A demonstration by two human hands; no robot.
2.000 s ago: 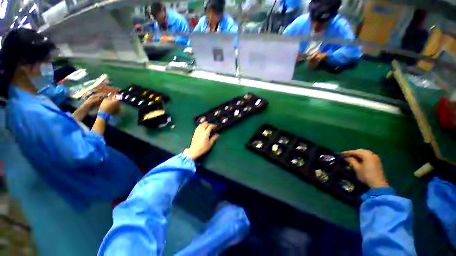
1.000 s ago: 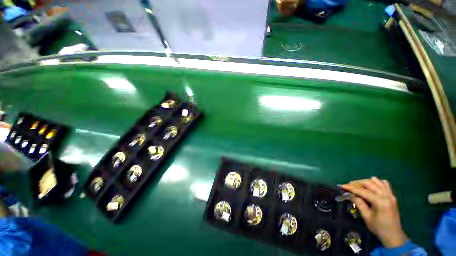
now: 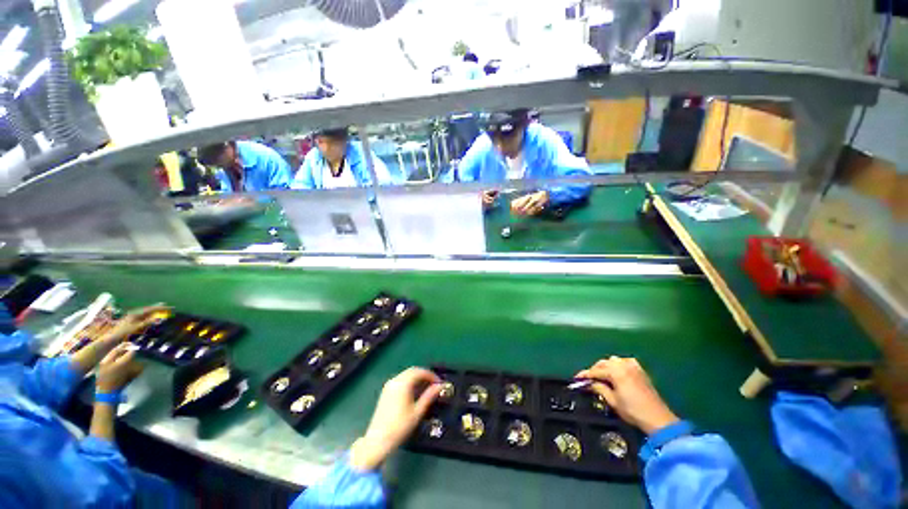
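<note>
A black compartment tray [image 3: 491, 455] lies in front of me on the green bench, with small round silver and gold units in its two rows of pockets. My left hand [image 3: 403, 406] is at the tray's left end, thumb and fingertips at a unit [image 3: 445, 390] in the back left pocket; whether it grips the unit cannot be told. My right hand [image 3: 627, 390] is over the back right pockets, its fingers closed on a thin metallic tool [image 3: 580, 384], likely tweezers. The pocket beside its tip looks dark inside. A second filled tray [image 3: 340, 355] lies diagonally to the left.
A small black parts box [image 3: 207, 386] with pale bits and a neighbour's tray [image 3: 186, 338] are at left, beside a person's hands. A metal-framed divider holds white sheets [image 3: 435, 223] ahead. At right are a red basket [image 3: 790, 266] on a wood-edged shelf and blue cloth [image 3: 836, 447].
The view has tilted up and widened. My left hand, at the second tray's near end two seconds ago, is now at the front tray's left end. My right hand stays at its right end.
</note>
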